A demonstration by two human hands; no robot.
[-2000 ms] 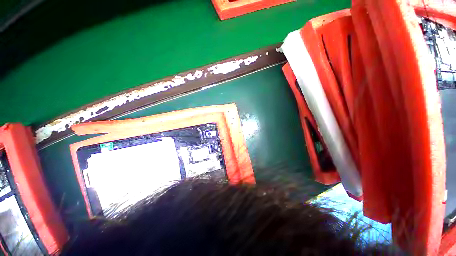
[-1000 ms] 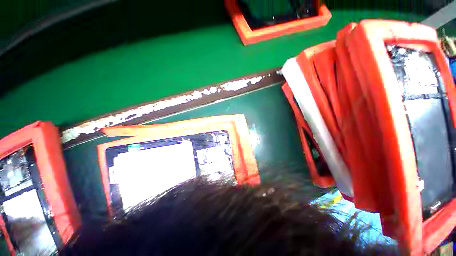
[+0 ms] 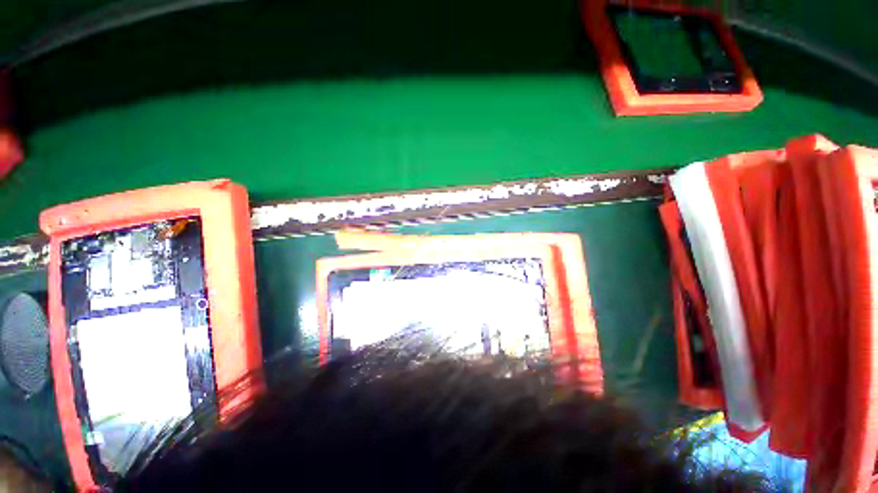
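An orange-red foam tray (image 3: 576,313) lies on the dark-green bench in the middle, holding an opened unit with a large white, overexposed battery (image 3: 414,306). A strip of its top edge is split and sticks out to the left. Dark hair covers the lower part of the tray. A second foam tray (image 3: 231,279) at the left holds another opened unit, with a white battery (image 3: 135,371) below a mainboard (image 3: 125,270) with silver blocks. Neither of my hands shows; the hair hides the bottom middle.
A stack of red foam trays (image 3: 804,308) with one white foam tray (image 3: 717,298) stands at the right. A chipped metal rail (image 3: 462,200) divides bench and green belt (image 3: 404,130). A tray (image 3: 682,104) with a dark unit lies on the belt. A grey dotted disc (image 3: 24,342) is at the far left.
The view has turned left, so bench items appear further right and the left tray shows more fully. The tray on the belt has also shifted right. The grey disc has come into view.
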